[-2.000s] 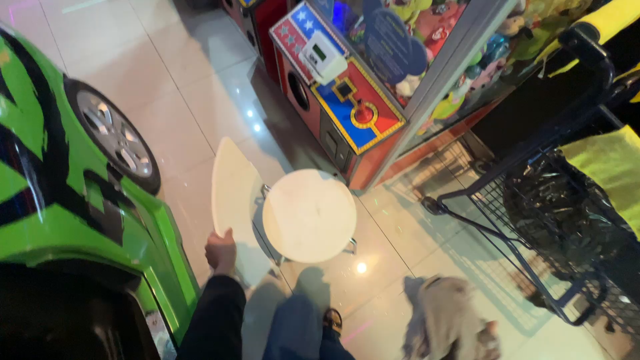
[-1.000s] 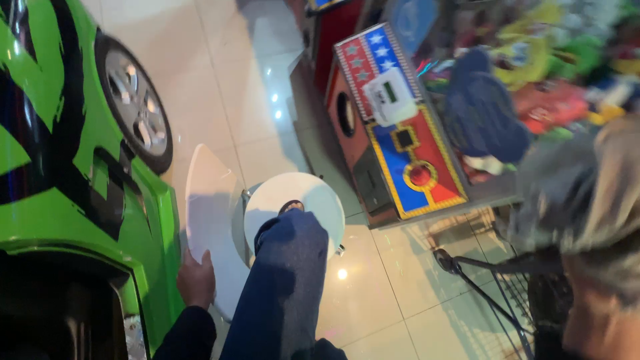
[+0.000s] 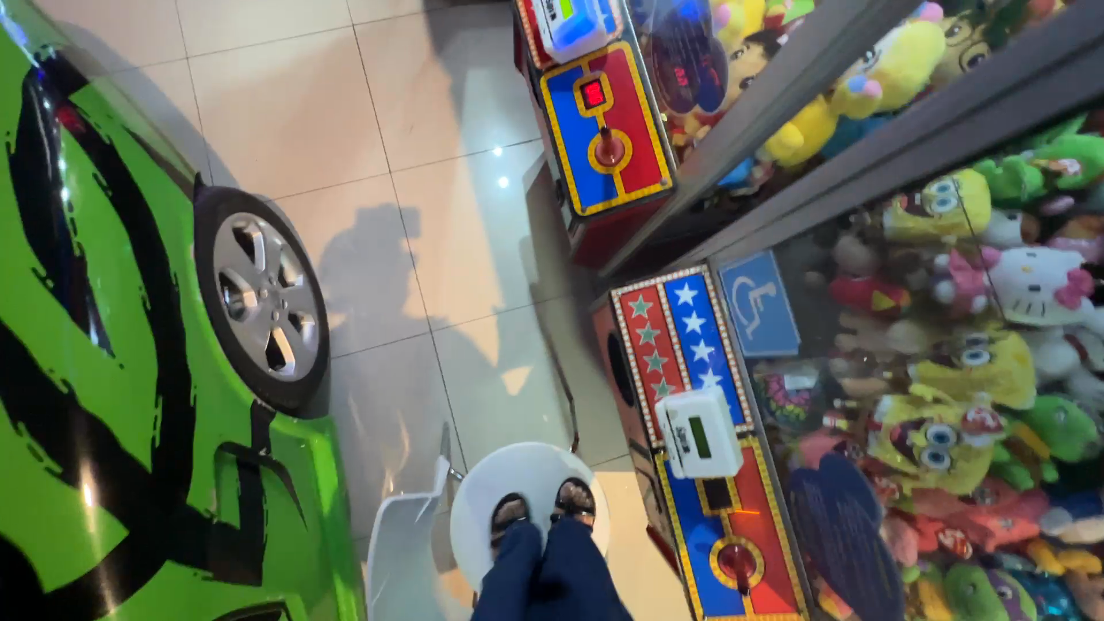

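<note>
Neither my left hand nor my right hand shows in the head view now. Both my feet, in dark strapped sandals (image 3: 542,511), stand on the round white seat of a chair (image 3: 528,466), below dark blue trouser legs (image 3: 548,573). The chair's curved white backrest (image 3: 405,543) is at the left side of the seat. Whatever my hands touch is hidden from this view.
A green and black car-shaped body with a wheel (image 3: 263,297) stands at the left. On the right are claw machines with joystick panels (image 3: 608,129), a white card-reader box (image 3: 700,433) and plush toys (image 3: 936,435) behind glass. Pale floor tiles (image 3: 405,216) lie between.
Earlier my left hand was on the chair's backrest; it is out of view now. One foot was on the seat a second ago, and now both are. The view has risen and shifted.
</note>
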